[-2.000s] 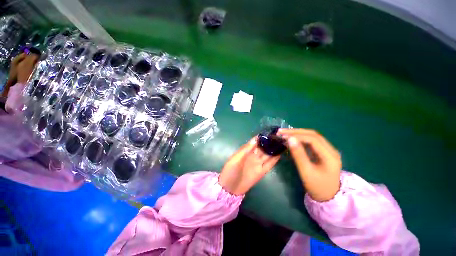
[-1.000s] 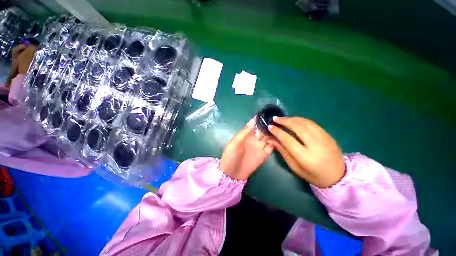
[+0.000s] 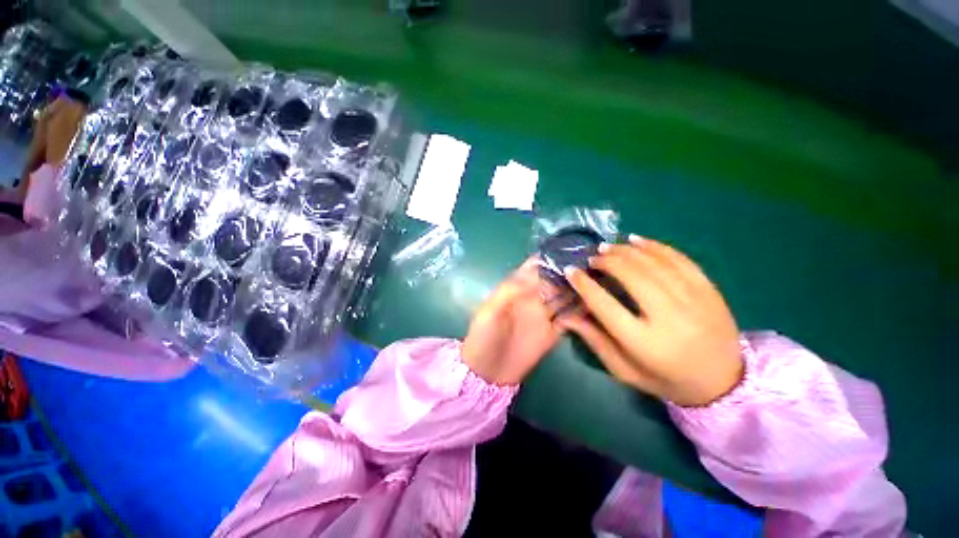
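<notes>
A round black case (image 3: 569, 246) is in my two hands over the green bench, with clear crinkled film (image 3: 602, 222) showing at its far edge. The case looks closed. My left hand (image 3: 515, 326) holds it from the near left side, its fingertips partly hidden behind the case and my right hand. My right hand (image 3: 673, 315) lies over its right side, with fingertips on the top and the thumb at the near edge. The underside of the case is hidden.
A clear blister tray (image 3: 226, 210) of black discs is at the left. Beside it are a white card (image 3: 439, 179), small white papers (image 3: 514, 186) and loose clear film (image 3: 429, 253). Bagged dark items (image 3: 644, 21) lie at the far side. Another person's hand (image 3: 55, 128) is at the far left.
The case, upright and glossy edge-on earlier, now shows its flat dark top. More clear film shows around its far edge. My right fingers have spread across it.
</notes>
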